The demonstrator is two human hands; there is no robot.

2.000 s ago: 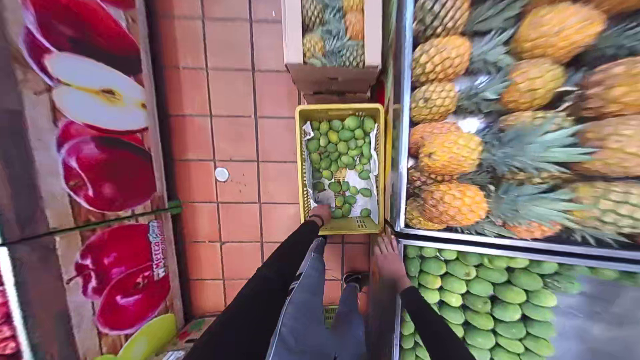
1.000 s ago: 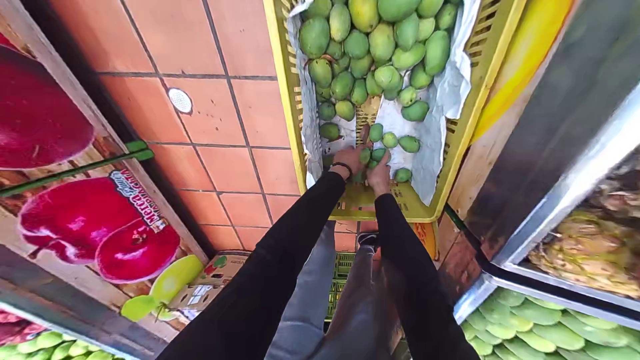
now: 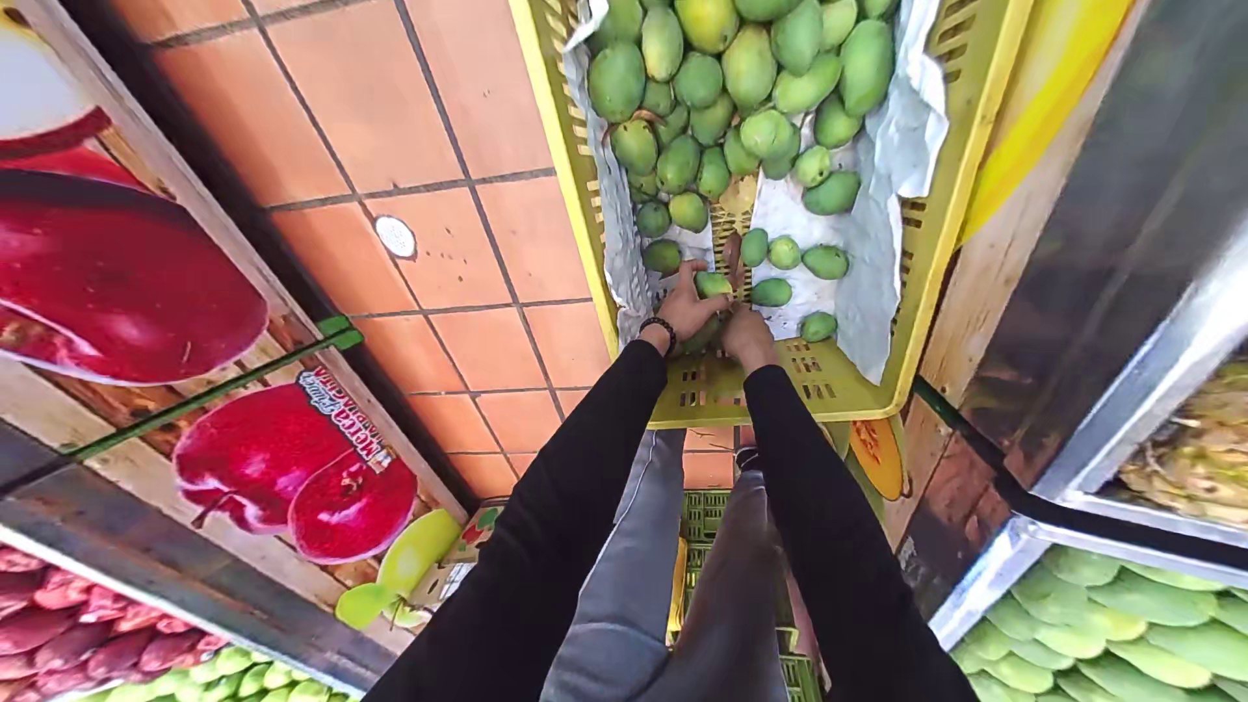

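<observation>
A yellow plastic crate [image 3: 565, 146] lined with pale paper [image 3: 882, 283] holds many green mangoes [image 3: 751, 68], heaped at its far end, with several loose ones nearer me. Both my hands reach inside at the near end. My left hand [image 3: 690, 300], with a dark beaded bracelet at the wrist, has its fingers around a small green mango [image 3: 713, 284]. Close beside it, my right hand [image 3: 749, 336] has its fingers pointing down among the fruit; its fingertips are hidden, so its hold cannot be told. Another mango shows partly beneath my hands.
Terracotta floor tiles [image 3: 361, 97] lie left of the crate. Further left stands a display panel with printed apples [image 3: 253, 458]. At right are a metal-framed stand [image 3: 1121, 439] and stacked green produce [image 3: 1121, 624]. Green crates [image 3: 704, 517] sit below, between my legs.
The view has moved much closer to the crate since two seconds ago. My right hand has gone from the stand's edge into the crate, beside my left hand.
</observation>
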